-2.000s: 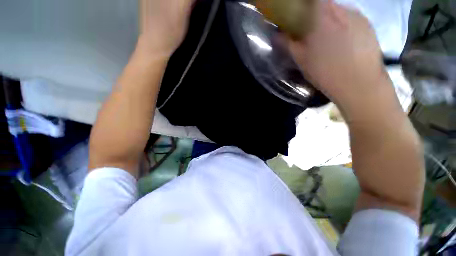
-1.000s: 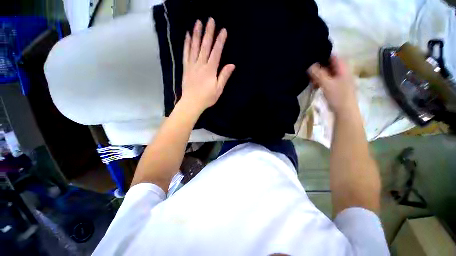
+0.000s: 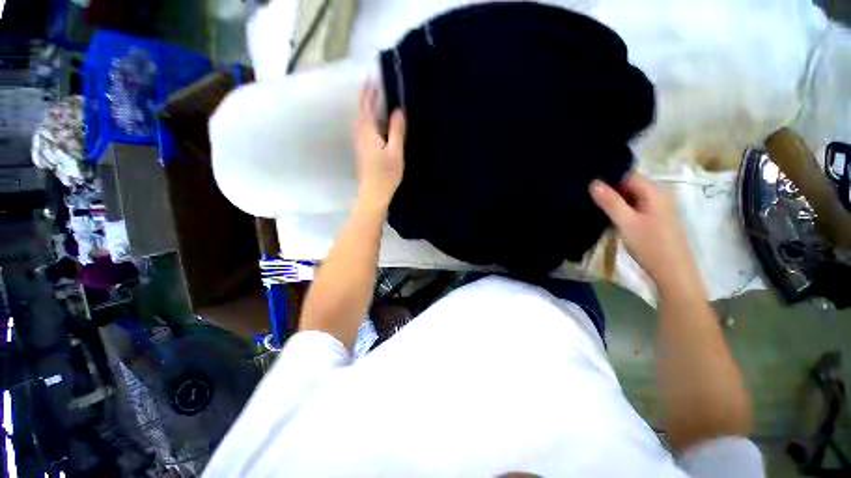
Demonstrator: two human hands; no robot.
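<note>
A black skirt [image 3: 513, 131] lies around the white padded pressing board [image 3: 289, 140], its waistband with a pale line toward the board's rounded end. My left hand [image 3: 381, 154] is at the waistband edge, thumb on the cloth and fingers at its rim, gripping it. My right hand [image 3: 639, 215] pinches the ruffled hem at the right side. The steam iron [image 3: 784, 219] stands apart on the right, on the cloth-covered table end, untouched.
A brown-lined bin [image 3: 210, 205] and a blue crate [image 3: 140, 89] are at the left. White hangers [image 3: 287, 271] hang at a blue frame below the board. A stained white cloth [image 3: 700, 224] lies beside the iron. A dark round object [image 3: 191, 394] is at the lower left.
The iron was over the skirt in my right hand; it now rests on the right. My left hand has moved from flat on the skirt to the waistband edge. My right hand stays at the hem.
</note>
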